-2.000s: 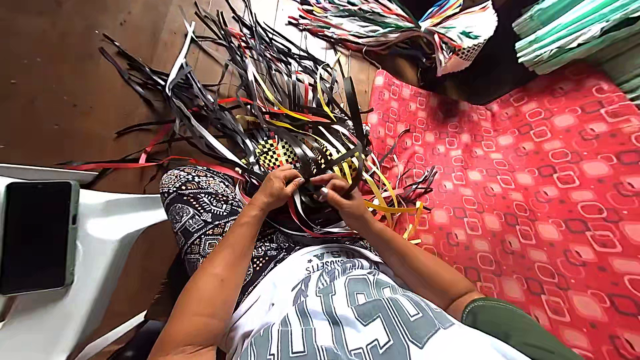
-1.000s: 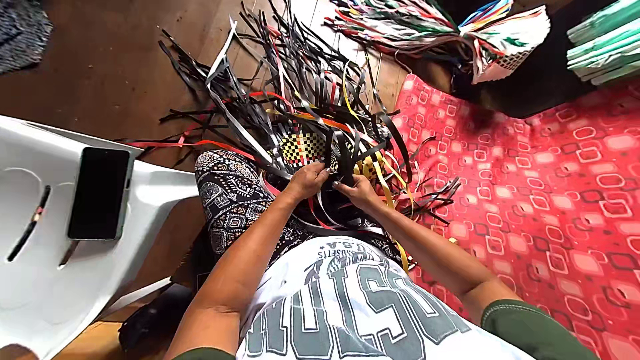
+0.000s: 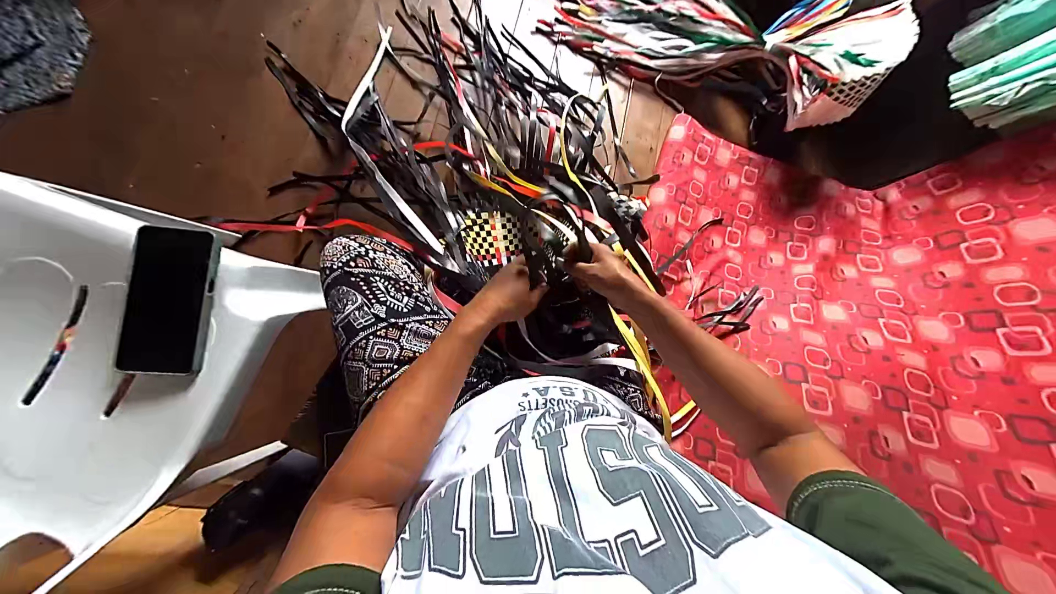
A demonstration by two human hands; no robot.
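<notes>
A partly woven piece of plastic strips lies on my lap, with a yellow and black checkered woven panel [image 3: 492, 238] crossed by a little red. Long loose black strips [image 3: 412, 177] fan out from it over the floor, with white, red and yellow ones among them. My left hand [image 3: 513, 293], fingers curled, grips black strips just below the panel. Close beside it on the right, my right hand [image 3: 609, 272] pinches a dark strip between thumb and fingers. Yellow strips [image 3: 639, 351] hang down past my right wrist. The strip ends within my fingers are hidden.
At the left, a white plastic chair [image 3: 49, 429] bears a smartphone [image 3: 167, 301]. A red patterned sheet [image 3: 866, 330] spreads over the right side. Beyond it lie a bundle of multicolored strips with a woven white part [image 3: 854, 62] and green strip bundles [image 3: 1006, 70]. Wooden floor [image 3: 181, 124] shows at upper left.
My hands were close together on the strips two seconds ago; they are now a little apart. The view has shifted left, showing more of the white chair.
</notes>
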